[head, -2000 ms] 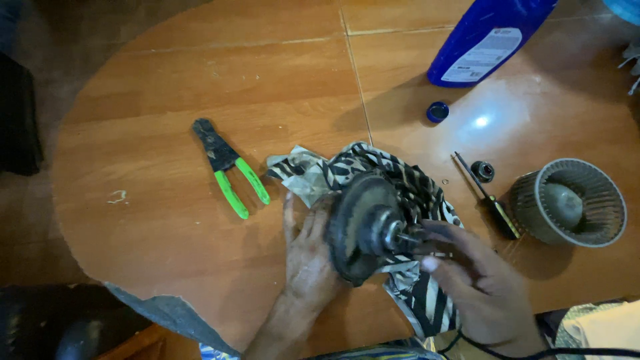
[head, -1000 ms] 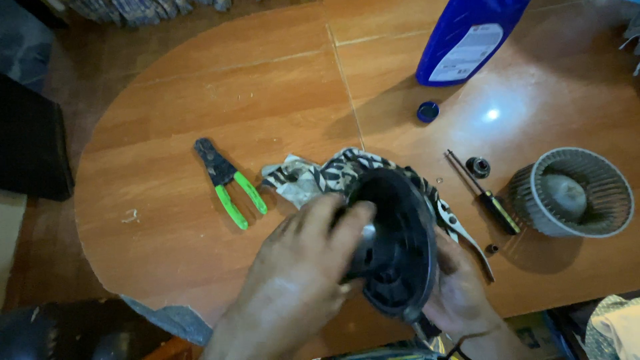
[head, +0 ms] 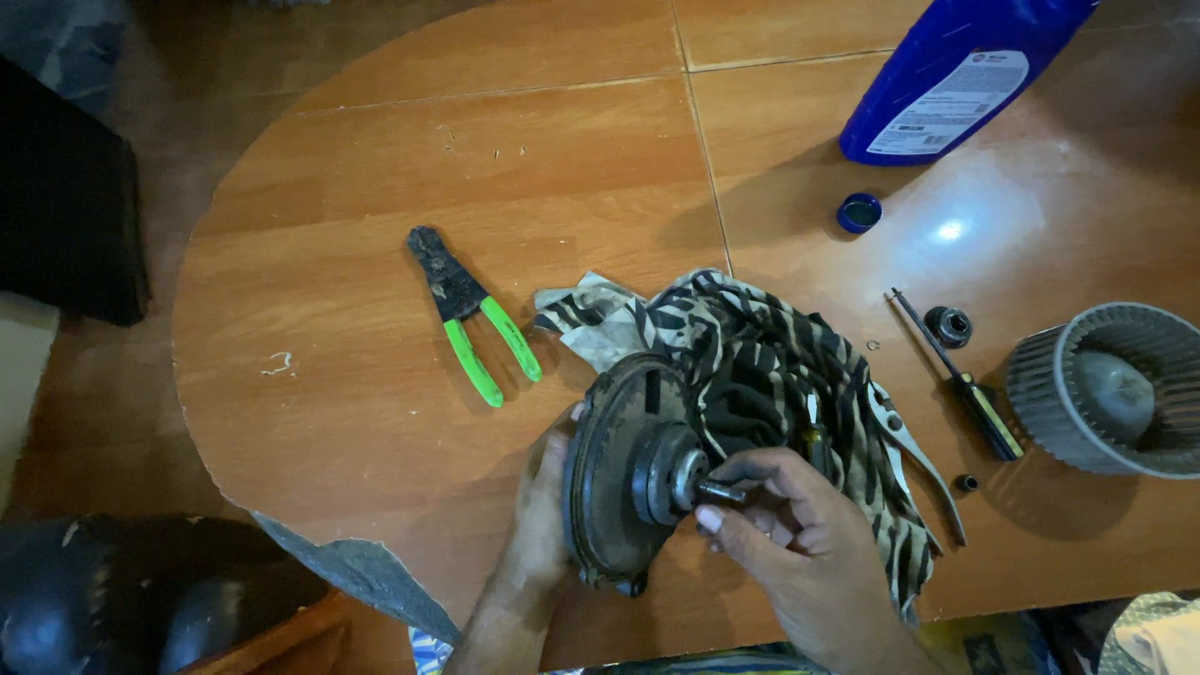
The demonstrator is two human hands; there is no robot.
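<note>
A dark blower motor with a round flange (head: 614, 478) is tilted above the table's front part, its metal shaft (head: 720, 491) pointing right. My left hand (head: 542, 506) grips the flange from behind at its left edge, most fingers hidden. My right hand (head: 797, 544) is at the shaft with thumb and forefinger on either side of it; whether they touch it I cannot tell. Behind the motor lies a crumpled black-and-white patterned cloth (head: 750, 347). A screwdriver (head: 817, 441) rests on the cloth, and slip-joint pliers (head: 914, 450) lie at its right edge.
Green-handled wire strippers (head: 469, 314) lie left of the cloth. At the right are a squirrel-cage blower wheel (head: 1059, 403), another screwdriver (head: 975, 403), a round dark part (head: 949, 326) and a small bushing (head: 967, 483). A blue bottle (head: 872, 112) stands at the back near a blue cap (head: 860, 214).
The motor has turned since one second ago, when its open hollow side faced the camera; its shaft side now shows. My left hand has moved from that hollow side to behind the flange.
</note>
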